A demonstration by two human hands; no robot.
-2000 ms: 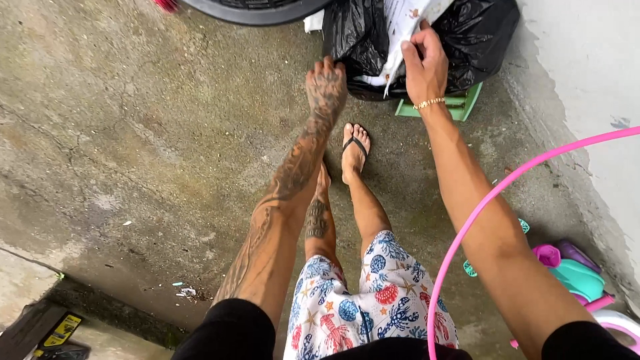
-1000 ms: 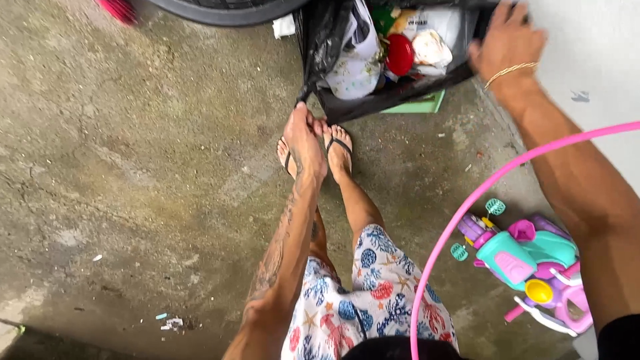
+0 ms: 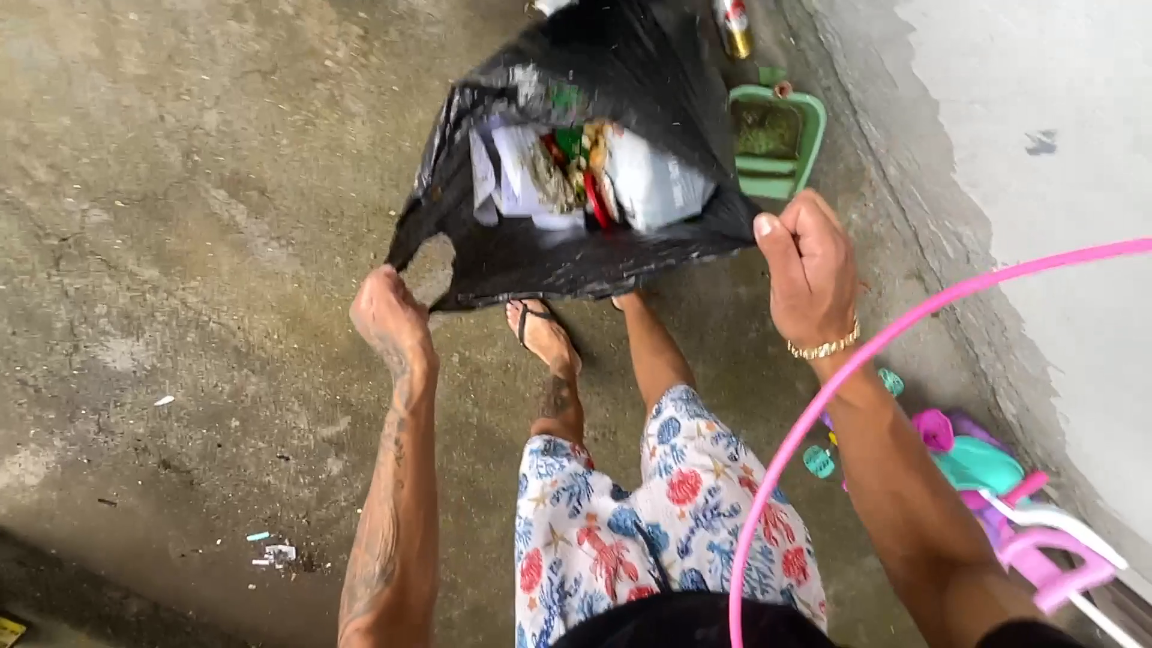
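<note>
A black plastic garbage bag (image 3: 594,261) hangs stretched between my hands, its mouth spread wide and facing me. Paper, a white package, something red and other mixed rubbish (image 3: 585,175) lie inside. My left hand (image 3: 391,310) is closed on the bag's left corner, beside a hole or loop in the plastic through which the floor shows. With a gold bracelet at the wrist, my right hand (image 3: 810,261) pinches the opposite corner between thumb and fingers.
A green plastic container (image 3: 810,148) and a can (image 3: 736,31) are on the concrete floor near the wall (image 3: 1035,135). A pink hoop or hose (image 3: 810,414) arcs before my right arm. Toys (image 3: 981,463) lie at the right; small litter (image 3: 277,553) lies at lower left.
My right hand, apart from the other a second ago near the bag's far edge, now grips a corner. The bag has come away from the green container, which shows more fully.
</note>
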